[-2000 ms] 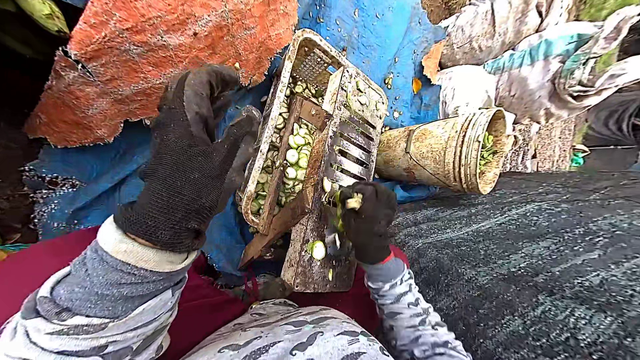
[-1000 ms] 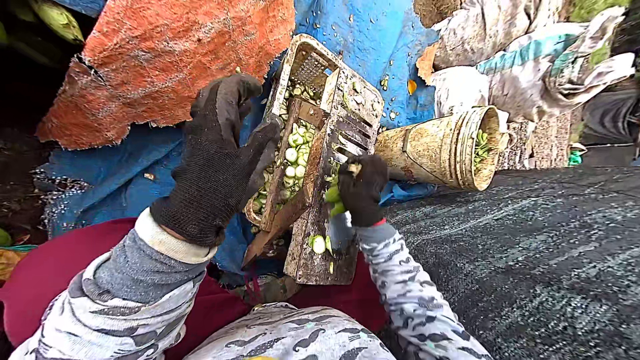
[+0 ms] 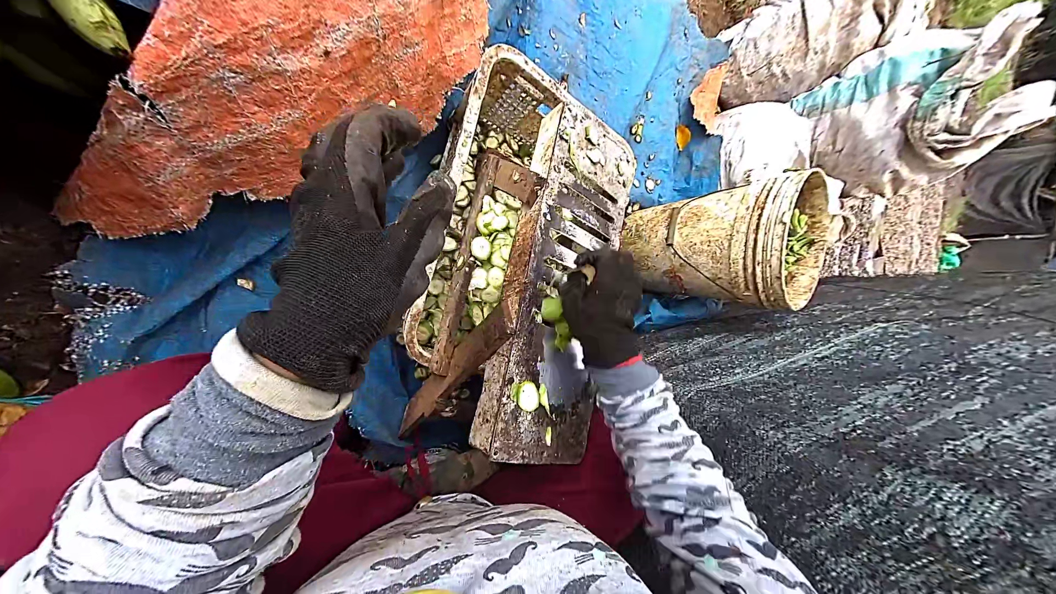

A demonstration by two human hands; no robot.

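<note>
My left hand (image 3: pixel 342 264), in a black knit glove, is raised left of the crate with its fingers apart and nothing visible in it. My right hand (image 3: pixel 606 309), gloved too, is closed around a knife over a wet wooden board; a bit of its handle shows at the top and its broad blade (image 3: pixel 568 375) below. Green vegetable pieces (image 3: pixel 553 310) lie against its fingers. On the board (image 3: pixel 503 425) rests a pale round slice (image 3: pixel 527 396). A dirty plastic crate (image 3: pixel 415 345) under the board holds many green-rimmed slices (image 3: pixel 481 247). A wooden strip (image 3: pixel 470 351) crosses it.
A dirty bucket (image 3: pixel 714 239) lies on its side right of the crate, with green pieces inside. Stained woven sacks (image 3: pixel 874 99) stand at the upper right. Blue sheeting (image 3: pixel 198 280) and an orange sheet (image 3: pixel 297 82) cover ground at the left. Dark netting (image 3: pixel 874 429) spreads at the right.
My right hand has moved a little up the board since the first frame, and green pieces now show beside its fingers. My left hand has shifted slightly right, still beside the crate.
</note>
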